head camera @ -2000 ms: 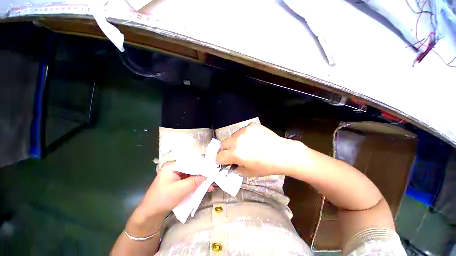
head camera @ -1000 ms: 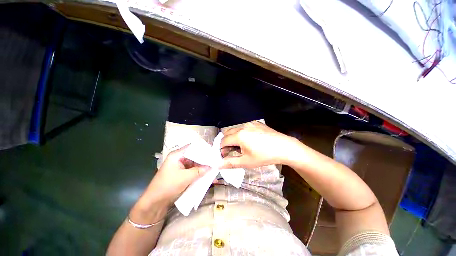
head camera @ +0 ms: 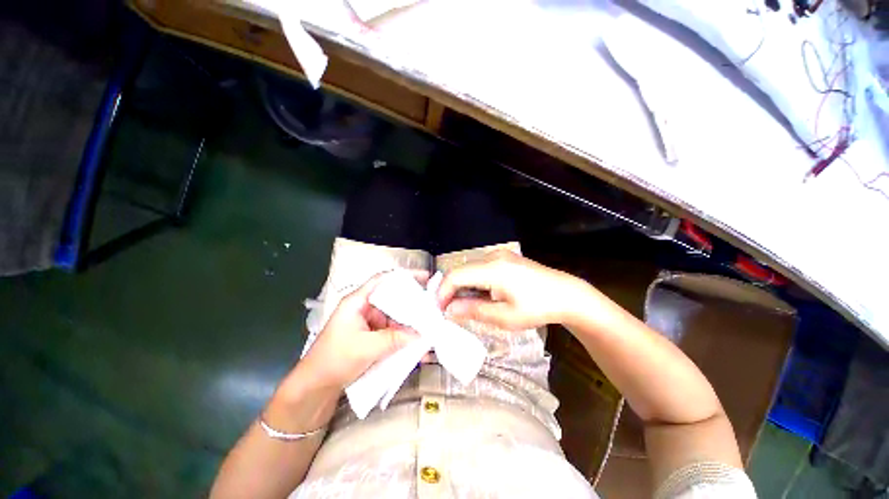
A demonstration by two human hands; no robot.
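Note:
A white fabric bow (head camera: 453,348) with loose ends is held above my lap. My left hand (head camera: 356,336) grips it from the left, with the thumb on its middle and the other fingers partly hidden behind the cloth. My right hand (head camera: 502,292) is at the right side of the bow, its thumb and fingertips bent towards the cloth. Whether the right fingertips pinch the cloth, a needle or thread is too small to tell.
A white-covered table (head camera: 546,78) with wooden drawers runs across the top. A white strip (head camera: 304,51) hangs over its edge. Dark and red threads (head camera: 831,154) lie at the right. An open cardboard box (head camera: 721,341) stands below the table at right.
The bow has turned, and its right part now spreads wider and lower. My right fingers have shifted slightly right, off its middle. The table's view has shifted right and down.

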